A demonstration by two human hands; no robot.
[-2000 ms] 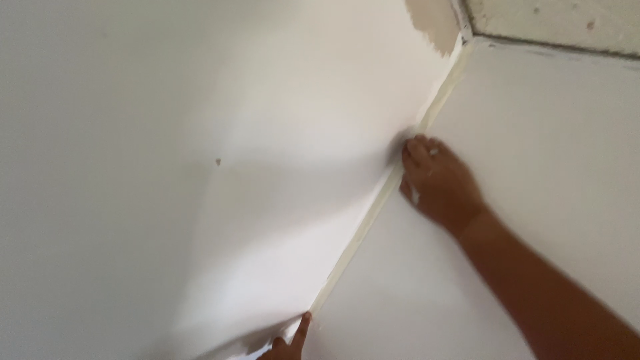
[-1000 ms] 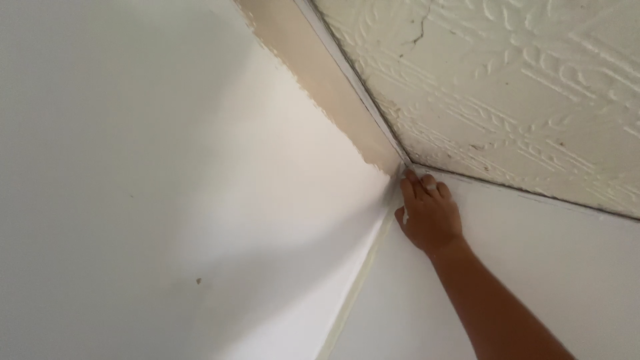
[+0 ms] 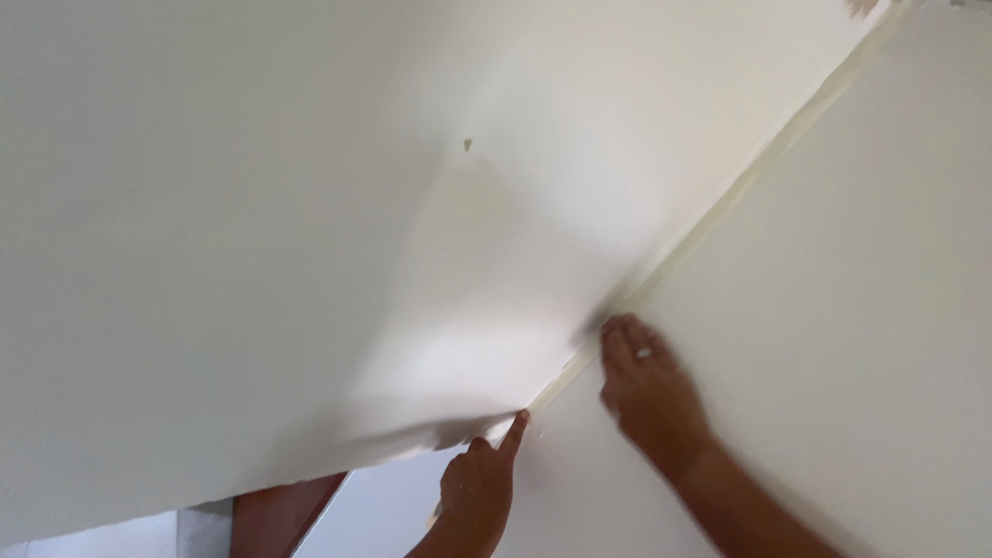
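Note:
A strip of pale masking tape (image 3: 727,203) runs diagonally along the inner corner where a white wall panel (image 3: 294,232) meets the white wall (image 3: 845,310) on the right. My left hand (image 3: 484,473) is at the lower end of the strip, its extended index fingertip touching the corner and the other fingers curled. Farther up the corner, my right hand (image 3: 651,380) presses its fingertips against the strip; a ring-like light band shows on one finger. Whether either hand holds anything small is not visible.
A small dark mark (image 3: 467,145) is on the left panel. Below the panel's bottom edge show a reddish-brown surface (image 3: 283,515) and a pale surface (image 3: 380,504). A brownish patch (image 3: 860,8) sits at the top right.
My right hand has moved down the corner from the ceiling edge, where it was a second ago. My left hand is back in view. The view has shifted downward.

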